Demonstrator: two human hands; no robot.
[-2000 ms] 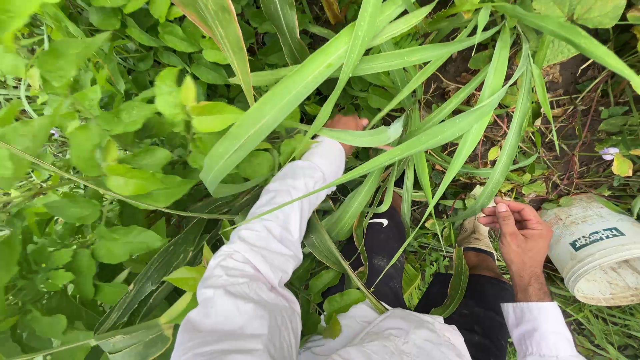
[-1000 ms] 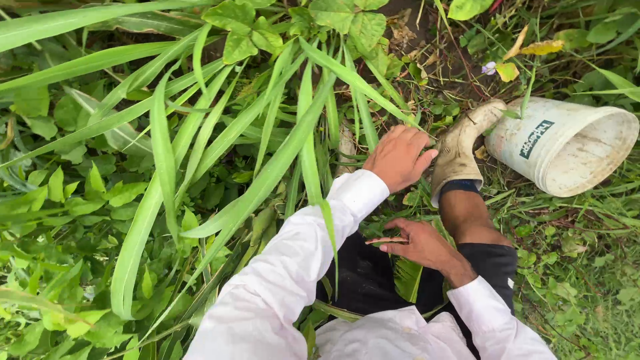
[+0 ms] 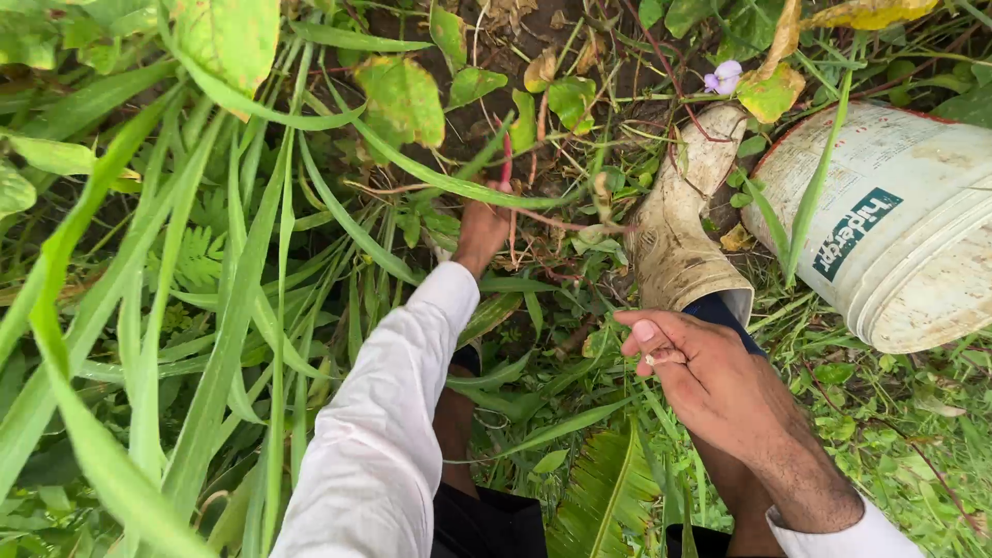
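Observation:
My left hand (image 3: pixel 484 226) reaches down among bean plants and touches a reddish-pink bean pod (image 3: pixel 507 159); leaves and stems hide part of its fingers, so its grip cannot be told. Dry brown pods (image 3: pixel 511 239) hang beside it. At the right, my right hand (image 3: pixel 697 372) is curled, palm partly up, around a small pale dry pod (image 3: pixel 665 356) whose end shows between thumb and fingers. It is above the bare leg, near the top of the boot.
A muddy rubber boot (image 3: pixel 682 225) stands on the ground beside a dirty white plastic bucket (image 3: pixel 891 194) lying on its side. Long grass blades (image 3: pixel 232 310) cover the left. A yellowing leaf (image 3: pixel 403 101) and a purple flower (image 3: pixel 723 77) are near the top.
My left hand has moved away from beside the boot into the plants, at the reddish pod. My right hand has moved up from over my lap. The view has shifted closer to the plants.

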